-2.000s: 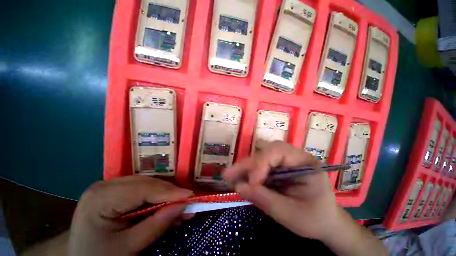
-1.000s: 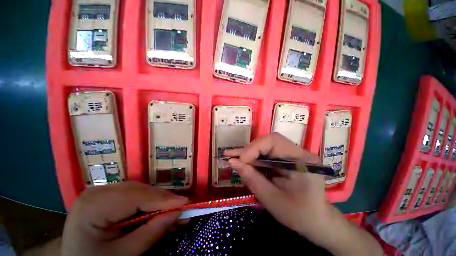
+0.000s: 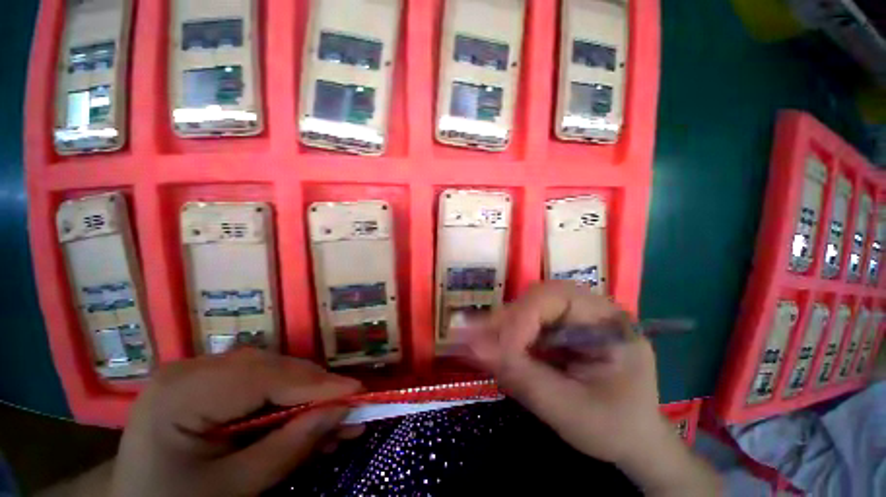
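My left hand (image 3: 243, 417) holds a long red label sheet (image 3: 427, 392) with a white edge at the near side of the foam tray. My right hand (image 3: 578, 374) holds dark tweezers (image 3: 622, 333), which are blurred; their tip is hidden by the fingers. The right fingers are over the lower end of the fourth phone (image 3: 471, 238) in the near row. The red foam tray (image 3: 282, 169) holds gold-beige phones with their backs up in two rows. The third near phone (image 3: 355, 254) lies left of my right hand, its battery bay visible.
A second red foam tray (image 3: 772, 277) with phones stands at the right on the green surface (image 3: 704, 194). A yellow object (image 3: 772, 17) is at the top right. Grey cloth (image 3: 826, 447) is at the lower right, and dark sparkly clothing (image 3: 418, 451) is below my hands.
The main tray has shifted left in the view. My right hand with the tweezers has moved from the third near phone to the fourth. My left hand still holds the red sheet.
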